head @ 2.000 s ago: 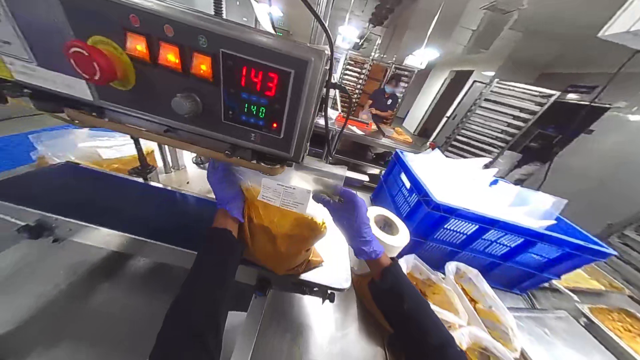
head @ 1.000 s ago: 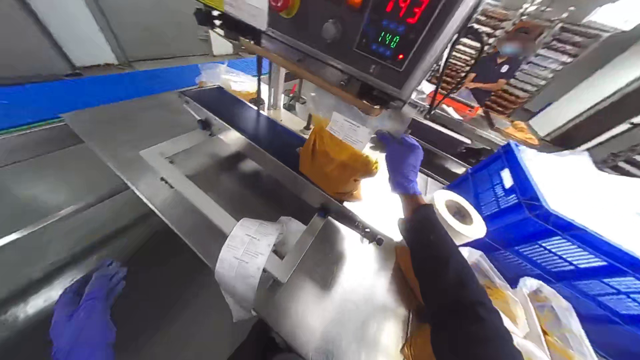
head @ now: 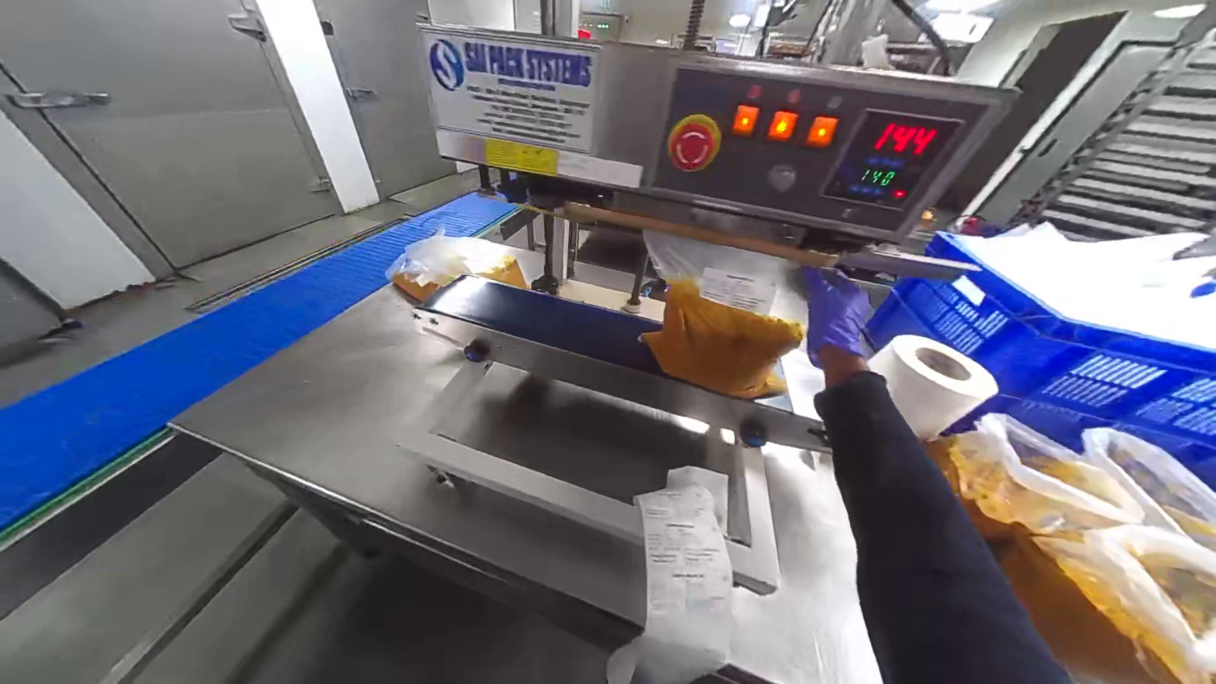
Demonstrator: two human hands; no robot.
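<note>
A plastic bag of orange-brown food [head: 724, 337] stands on the dark belt [head: 556, 318] of a band sealer, its upper film up at the sealing head [head: 788, 142]. My right hand [head: 836, 313], in a purple glove, is at the bag's upper right edge, by the end of the head; whether its fingers pinch the film is not clear. My left hand is out of view. A second filled bag [head: 456, 264] lies past the belt's far left end. A strip of printed labels [head: 686, 551] hangs over the front of the steel table.
A white roll [head: 936, 380] stands right of my hand, before a blue crate [head: 1045, 332] with white sheets. Several open filled bags [head: 1054, 484] are at the lower right. A blue conveyor [head: 237, 342] runs along the left, beyond the steel table [head: 313, 380].
My left hand, on the bag two seconds ago and low at the left one second ago, has gone out of view. My right hand stays by the bag. The view has swung left.
</note>
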